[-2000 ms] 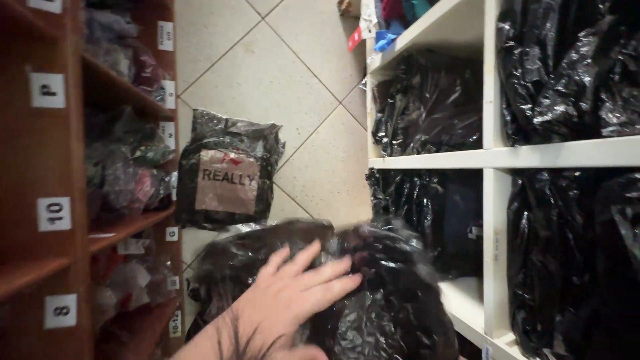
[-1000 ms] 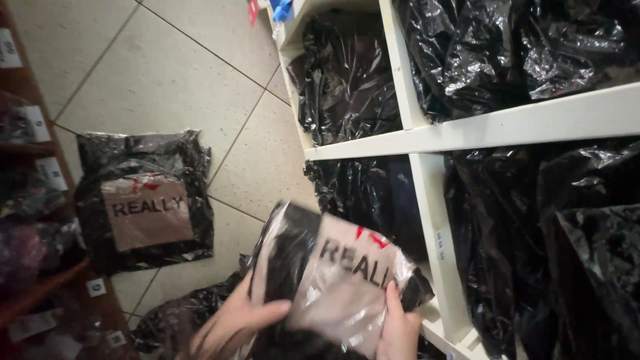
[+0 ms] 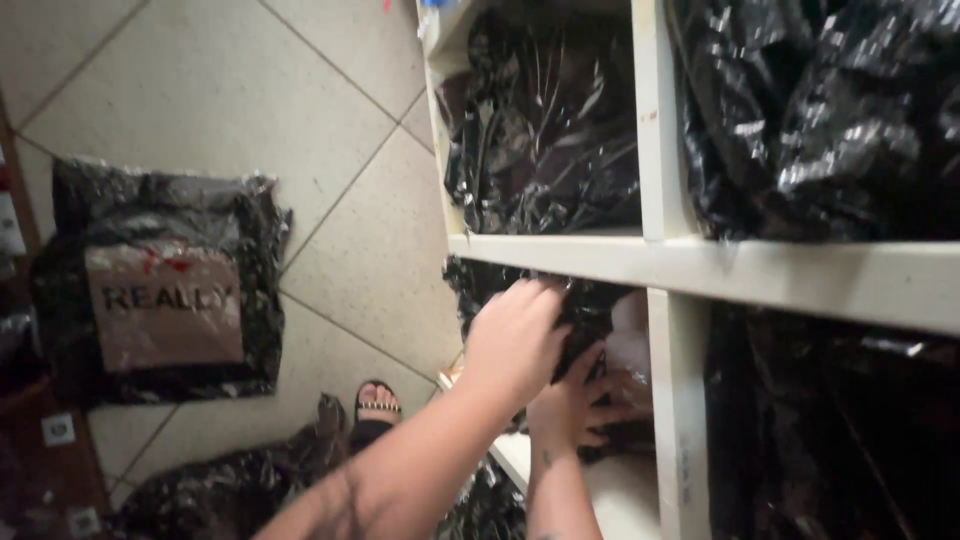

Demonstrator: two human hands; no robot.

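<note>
My left hand (image 3: pixel 517 337) reaches into a cubby of the white shelf, its fingers curled over a black plastic bag (image 3: pixel 480 281) near the divider above; fingertips are partly hidden. Just below and to the right, my right hand (image 3: pixel 574 409) is spread against a plastic-wrapped package with a pinkish patch (image 3: pixel 626 382) in the same cubby. The wrist bears small dark marks. On the floor at left lies a black bagged package (image 3: pixel 165 322) with a pinkish printed panel that bears writing and a red mark.
White shelf dividers (image 3: pixel 585 259) frame the cubby. Bulky black bags (image 3: pixel 547 120) fill neighbouring cubbies. More black plastic (image 3: pixel 232 487) lies on the tiled floor (image 3: pixel 352 217) near a sandalled foot (image 3: pixel 377 401). A brown shelf (image 3: pixel 52 450) stands at far left.
The package with the pinkish panel, held in both hands a second ago, is now inside the cubby. Both hands have moved into it. The view has shifted toward the white shelf.
</note>
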